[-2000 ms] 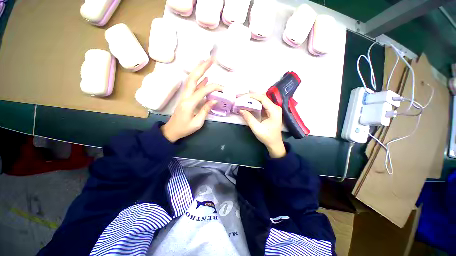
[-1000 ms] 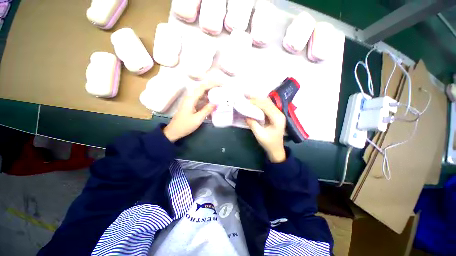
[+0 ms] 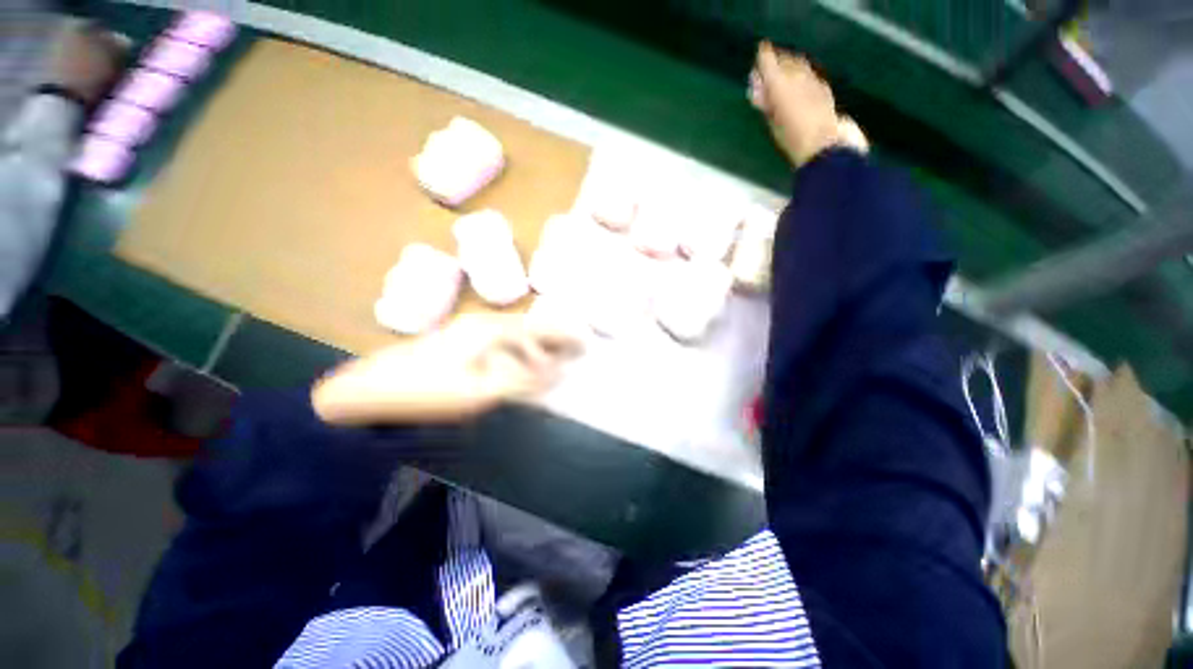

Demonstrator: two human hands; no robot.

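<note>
Cream-white hand warmers with pinkish undersides lie in front of me. One (image 3: 458,160) is at the back of the cardboard sheet (image 3: 288,170), and others are bunched on the white mat (image 3: 641,399). My left hand (image 3: 465,370) is motion-blurred over the front edge of the mat and cardboard; its grip is unclear. My right hand (image 3: 795,107) is stretched far forward over the green surface behind the mat, fingers curled. A tiny pale bit shows at its fingertips, too small to identify. A red bit of the infrared thermometer (image 3: 752,414) shows beside my right sleeve, which hides the rest.
A row of pink pieces (image 3: 155,89) stands at the far left, beside another person's hand (image 3: 85,63) and pale sleeve. White charger plugs (image 3: 1043,484) and looped cables are at the right, blurred, by brown cardboard (image 3: 1125,510). A metal frame crosses the upper right.
My hands have separated. My right hand has reached far forward, and my left has moved left. The halves seen between them are no longer visible there. The view has turned and shifted left.
</note>
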